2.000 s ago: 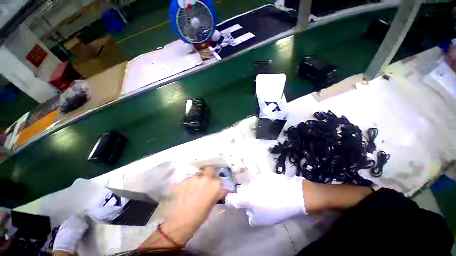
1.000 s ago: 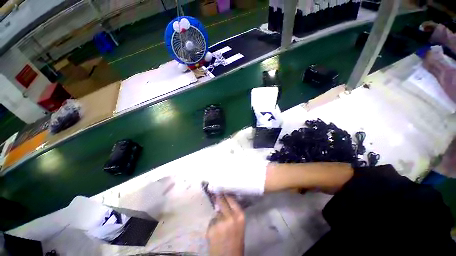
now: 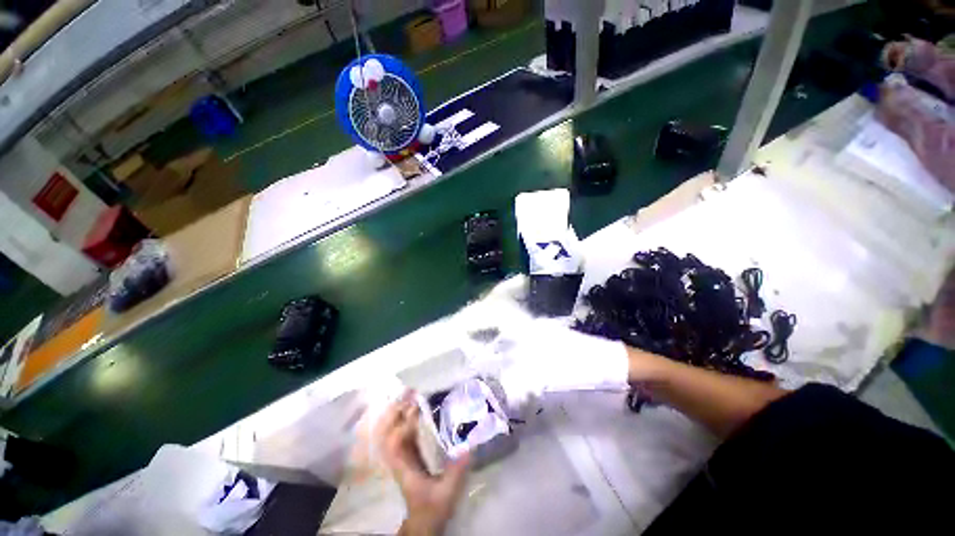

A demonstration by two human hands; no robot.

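Note:
My bare left hand (image 3: 424, 461) is blurred and grips the left and near sides of an open retail box (image 3: 490, 444). White wrapping with a black shape shows in the box's mouth. My white-gloved right hand (image 3: 560, 361) is over the bench at the box's upper right; glare hides its fingers and whether it holds anything. A tangled black cable pile (image 3: 670, 314) lies right of the glove. A loose coiled cable (image 3: 779, 335) lies at the pile's right.
An upright open box (image 3: 555, 293) stands beside the green conveyor belt (image 3: 393, 288), which carries several black units (image 3: 304, 333). Another open box (image 3: 293, 508) lies at the lower left. A blue fan (image 3: 382, 110) stands beyond. A person's sleeve (image 3: 922, 126) shows at the upper right.
My hands have moved apart, and the open box now shows between them in my left hand's grip. The black units on the belt have shifted right in the view.

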